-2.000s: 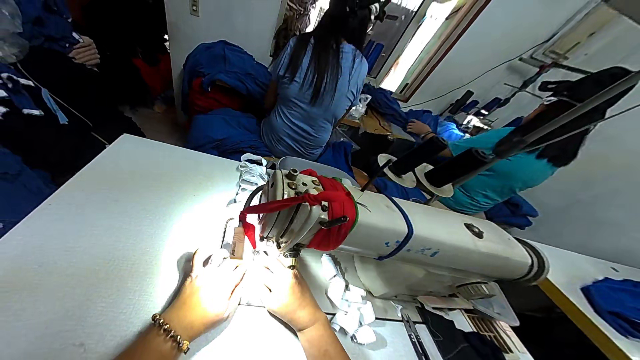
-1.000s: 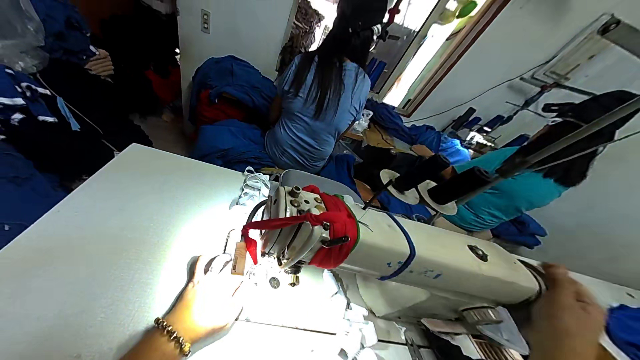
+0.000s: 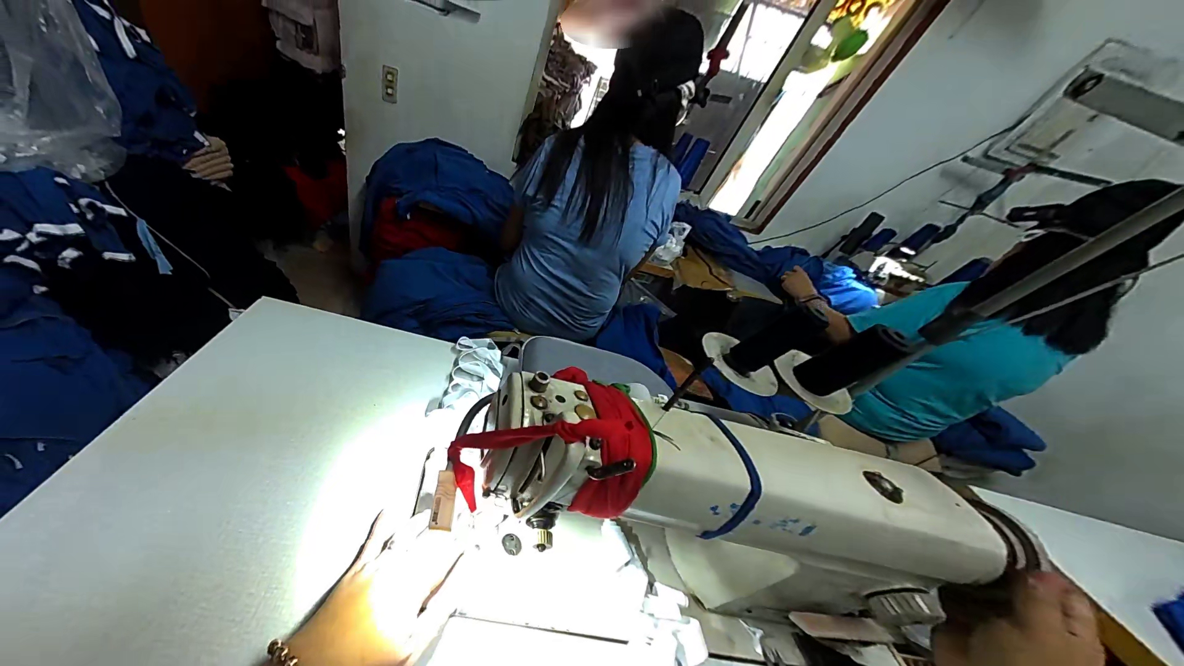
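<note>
A white industrial sewing machine (image 3: 786, 490) lies across the table, a red cloth (image 3: 606, 449) tied around its head. My left hand (image 3: 370, 592), with a beaded bracelet, rests on the glaring table just left of the needle area; glare hides its fingertips and anything under them. My right hand (image 3: 1027, 620) is at the handwheel (image 3: 1008, 536) at the machine's right end, blurred, its fingers partly hidden. White fabric pieces (image 3: 671, 620) lie under the arm, and more white strips (image 3: 474, 370) lie behind the head.
Black thread cones (image 3: 851, 361) stand on a spool stand behind the machine. The white tabletop (image 3: 185, 444) extends left. Beyond it, a person in a blue shirt (image 3: 592, 231) and another in teal (image 3: 953, 361) sit among blue garments (image 3: 435, 287). Dark clothing is piled at far left.
My right hand has left the fabric near the needle, where it was two seconds ago, and moved right to the handwheel. My left hand stays beside the needle area.
</note>
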